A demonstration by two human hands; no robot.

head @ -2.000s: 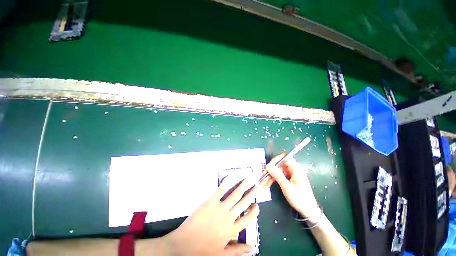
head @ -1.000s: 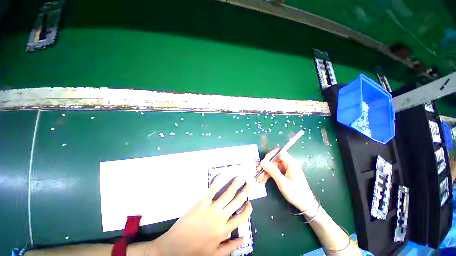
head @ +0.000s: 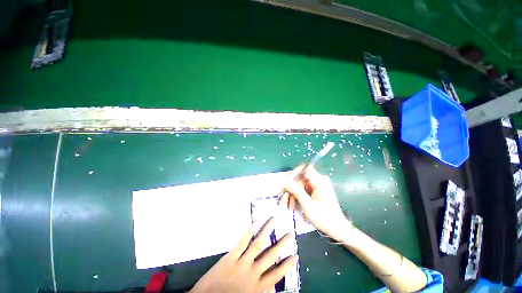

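A phone middle frame (head: 291, 236) with a dark rim and a pale inside lies upright in view, its upper part over the white paper sheet (head: 189, 223). My left hand (head: 243, 266) lies flat over its left and lower part, fingers spread, pressing on it and covering much of it. My right hand (head: 315, 200) holds pen-like tweezers (head: 322, 153) at the upper edge of the frame. The tweezers' tip is small and partly hidden by the fingers; I cannot tell whether it grips a part. Tiny white parts (head: 232, 157) lie scattered on the dark green bench.
A blue bin (head: 436, 126) with small pale pieces stands at the right on a black tray (head: 426, 194) holding more frames (head: 452, 217). A whitish rail (head: 200, 120) separates the bench from a green conveyor (head: 229, 68) carrying spaced frames. A red wrist band (head: 156, 281) shows at the lower edge.
My right hand and the tweezers have moved left to the frame's upper edge. My left hand has shifted lower, uncovering more of the frame. The view has shifted slightly.
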